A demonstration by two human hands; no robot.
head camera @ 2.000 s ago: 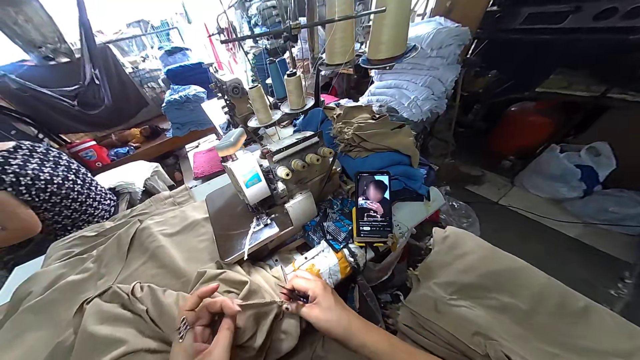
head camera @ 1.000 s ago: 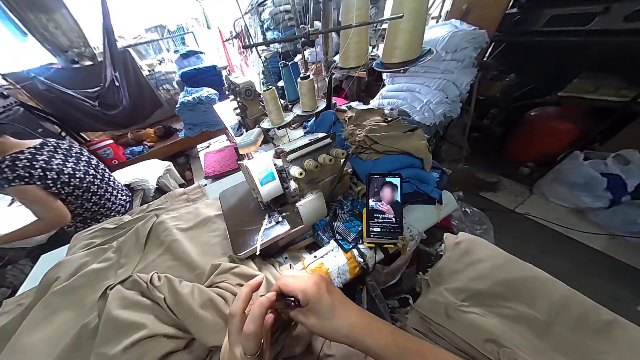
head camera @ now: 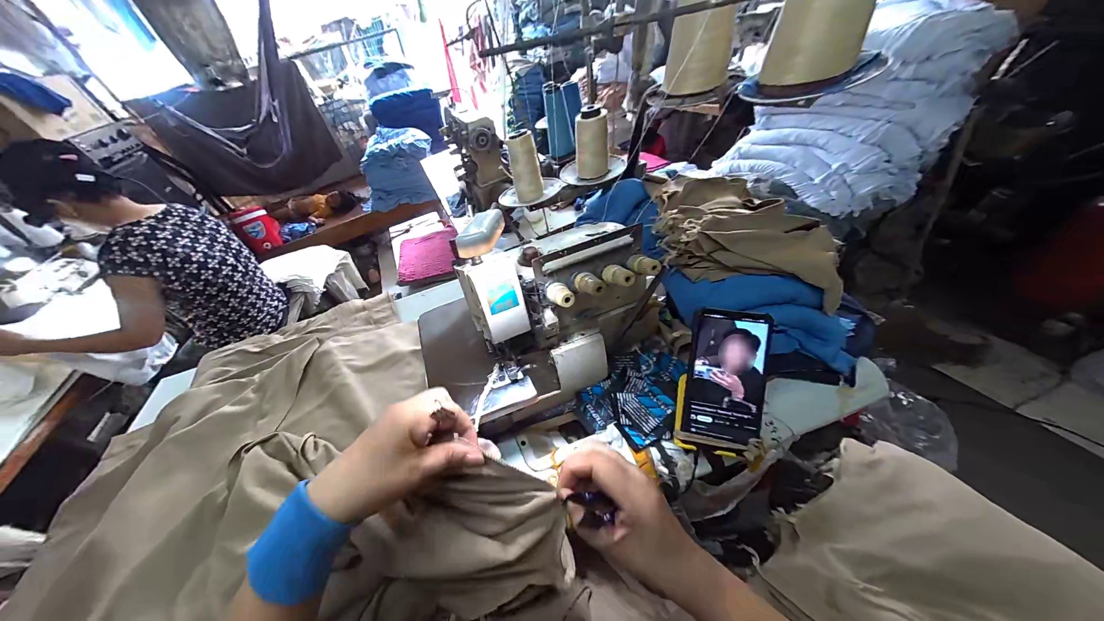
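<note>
My left hand (head camera: 410,453), above a blue wristband, pinches the edge of a tan fabric piece (head camera: 483,535) just in front of the overlock sewing machine (head camera: 552,310). My right hand (head camera: 617,500) is closed around a small dark tool, perhaps thread snips, at the right end of the same edge; its fingers partly hide the tool. The fabric edge is stretched between both hands. More tan cloth (head camera: 302,388) spreads over the table to the left.
A phone (head camera: 729,375) stands right of the machine, near patterned blue packets (head camera: 642,401). Thread cones (head camera: 592,142) rise behind. Tan cloth (head camera: 931,535) lies at the right, and folded blue and tan garments (head camera: 750,233) are piled behind the phone. A person (head camera: 190,267) sits at the left.
My hands were close together one second ago; now they are apart, with the fabric edge stretched between them. The blue wristband has come into view, and more of the person at the left shows.
</note>
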